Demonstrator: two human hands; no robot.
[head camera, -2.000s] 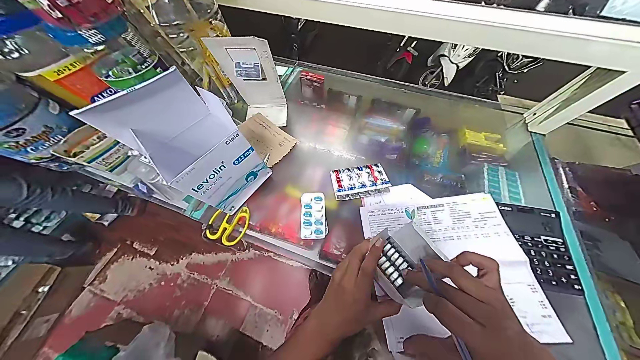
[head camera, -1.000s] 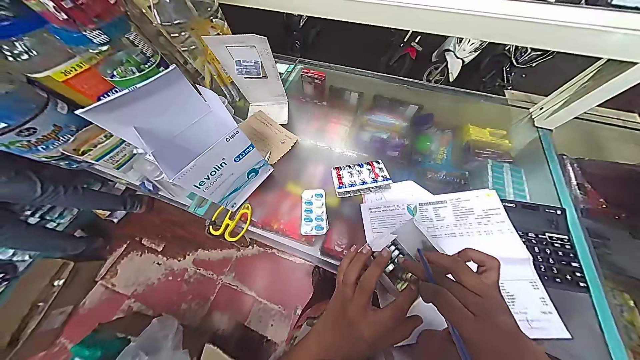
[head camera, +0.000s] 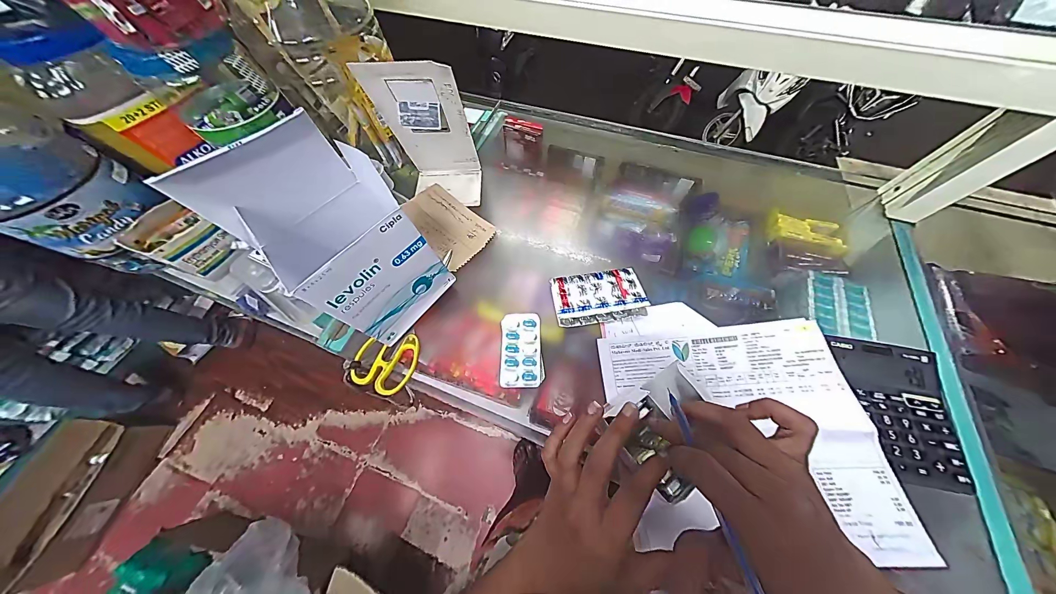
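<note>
Over the counter's front edge, my left hand (head camera: 594, 478) holds a small blister pack (head camera: 652, 445), its fingers largely covering it. My right hand (head camera: 747, 458) grips a blue pen (head camera: 683, 421) and meets the pack from the right. A grey-white flap of paper or foil (head camera: 672, 384) sticks up behind the fingers. Printed papers (head camera: 742, 355) lie beyond and beside the hands. Left of them, a blister strip with blue-marked pockets (head camera: 520, 351) rests on the glass. Farther back is a silver strip with red and blue print (head camera: 600, 295).
An open levolin respules carton (head camera: 375, 272) stands at left above yellow-handled scissors (head camera: 385, 365). Plastic jars (head camera: 66, 181) crowd the far left. A black Casio calculator (head camera: 899, 412) is at right, by the teal edge of the glass counter (head camera: 949, 363). Part of a person's legs (head camera: 107, 322) shows at left.
The blister pack has turned in my hands; its row of pale pockets, plain two seconds ago, is now mostly covered. My left fingers have spread over it.
</note>
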